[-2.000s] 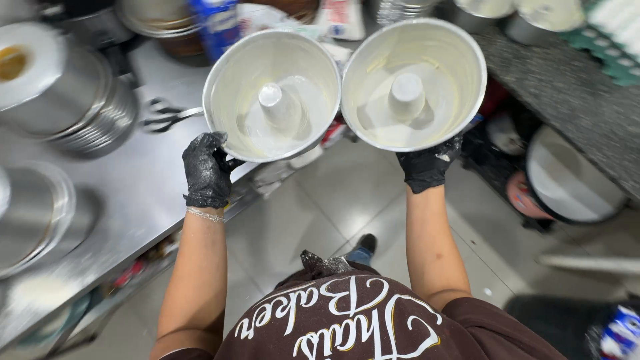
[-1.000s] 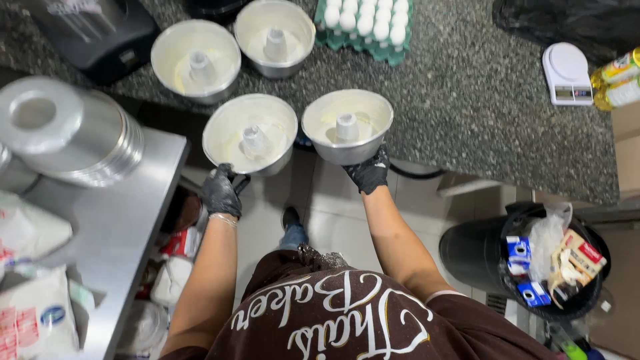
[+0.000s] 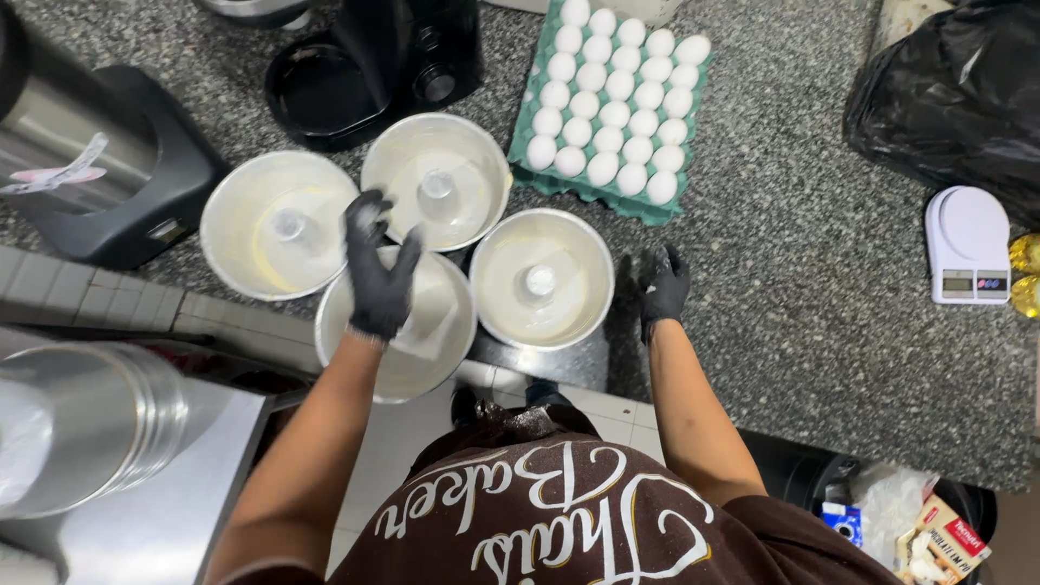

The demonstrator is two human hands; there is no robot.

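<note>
Several metal tube cake pans with greased, floured insides stand grouped at the edge of the granite counter: one at the left [image 3: 244, 219], one at the back [image 3: 479, 146], one at the front left [image 3: 443, 357] and one at the right [image 3: 569, 301]. My left hand [image 3: 379, 272], in a black glove, is over the front left pan with its fingers apart and nothing in them; whether it touches a rim I cannot tell. Just right of the right pan, my gloved right hand [image 3: 666, 284] is at the counter, empty, its fingers partly curled.
White eggs fill a green tray [image 3: 666, 213] behind the pans. A black appliance [image 3: 325, 89] and a steel-and-black machine [image 3: 106, 162] stand back left. Far right are a kitchen scale [image 3: 967, 244] and a black plastic bag [image 3: 959, 106]. Stacked pans [image 3: 106, 422] stand on a steel table.
Both hands have let go of the two tube pans they held. Those pans now stand beside the other two at the counter's edge. The view has swung from the steel table to the counter.
</note>
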